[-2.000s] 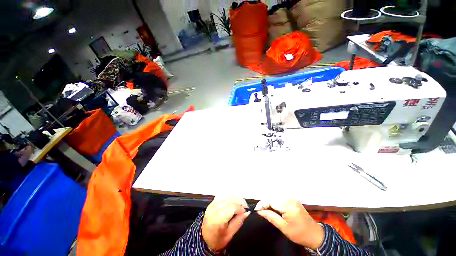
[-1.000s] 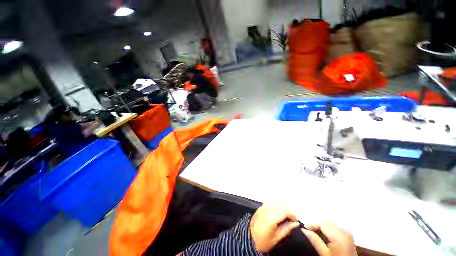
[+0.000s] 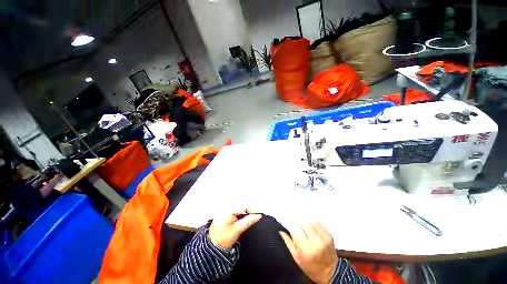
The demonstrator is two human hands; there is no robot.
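A black panel (image 3: 261, 249) with a rounded top edge lies over the front edge of the white table (image 3: 244, 183). My left hand (image 3: 227, 228) pinches its upper left edge between thumb and fingers. My right hand (image 3: 312, 248) lies at its right side, fingers spread forward over the table and thumb against the panel edge; whether it grips is unclear. The needle area (image 3: 314, 180) of the white sewing machine (image 3: 411, 130) is beyond my hands. Silver snips (image 3: 421, 220) lie on the table to the right.
An orange sack (image 3: 136, 233) drapes at the table's left edge. A blue crate (image 3: 283, 128) stands behind the machine. A large blue bin (image 3: 61, 244) stands at far left. Filled orange (image 3: 292, 66) and tan (image 3: 367, 50) sacks stand at the back.
The black panel has come up over the table edge, its rounded end now visible. My hands have moved apart, the right one spread forward. The view swung left, then back right.
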